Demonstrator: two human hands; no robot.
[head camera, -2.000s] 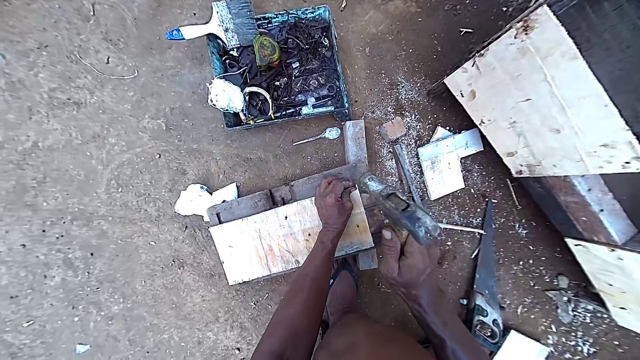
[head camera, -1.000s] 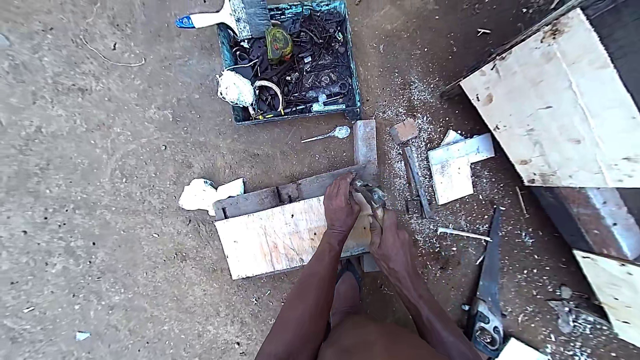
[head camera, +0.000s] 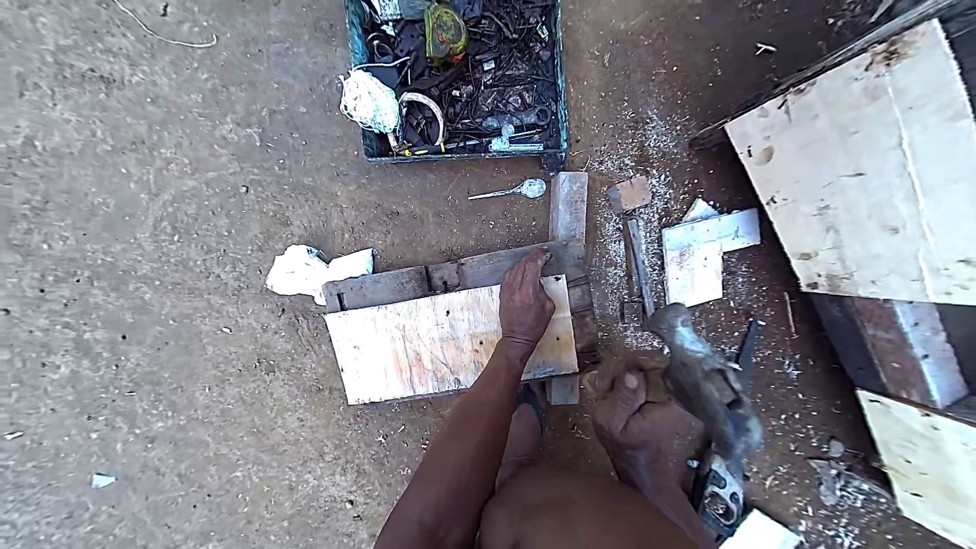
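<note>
A claw hammer (head camera: 705, 374), blurred at its head, is gripped near the head by my right hand (head camera: 644, 412), to the right of the work. My left hand (head camera: 526, 301) rests on a pale plywood panel (head camera: 412, 343), its fingertips reaching over a weathered wooden board (head camera: 396, 286) along the panel's far edge. Whether the left fingers pinch a nail cannot be told. A wood block (head camera: 569, 206) sticks out from beneath the board's right end. My foot shows partly below the panel.
A green crate (head camera: 564, 91) of tools and scrap metal stands beyond the work. Near it lies a spoon-like tool (head camera: 526, 188). A chisel-like bar (head camera: 639, 267), white offcuts (head camera: 694, 267) and a handsaw (head camera: 720, 496) lie on the right, beside large plywood pieces (head camera: 862, 175). White cloth-like material (head camera: 293, 271) lies left.
My right hand and the hammer have moved away from the panel's right end, down and to the right. My left hand stays at the panel and board.
</note>
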